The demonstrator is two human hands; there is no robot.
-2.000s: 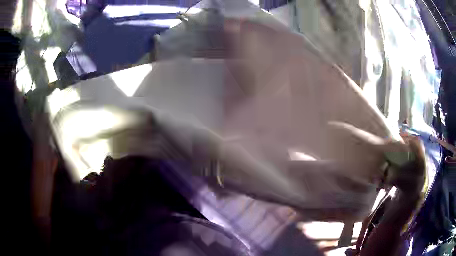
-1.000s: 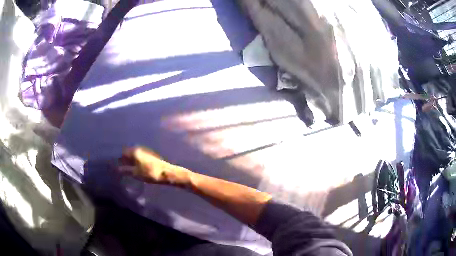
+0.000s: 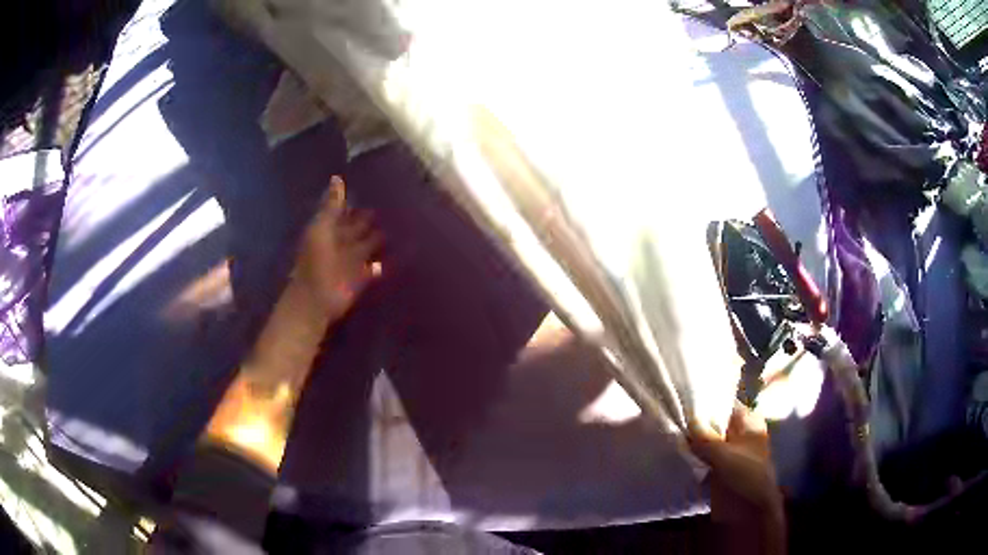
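A large pale garment (image 3: 607, 141), washed out by sun, stretches from the top left down to the near right over the blue-purple table cover (image 3: 119, 358). My right hand (image 3: 737, 439) grips its gathered near corner. My left hand (image 3: 341, 249) is over the shaded cover, fingers apart and pointing away, below the garment's folded edge; it holds nothing that I can see. The iron (image 3: 753, 293) stands tipped at the right, its red handle (image 3: 794, 266) facing right.
A thick pale cord (image 3: 861, 423) runs from the iron down and to the right edge. Dark piled clothes (image 3: 888, 141) hang at the right. Purple crumpled cloth (image 3: 20, 260) lies at the left edge. The table's near edge runs along the bottom.
The pale garment now spreads nearer, and my right hand has come into view holding its corner. One bare hand was over the cover at the left before. The view has shifted to the right.
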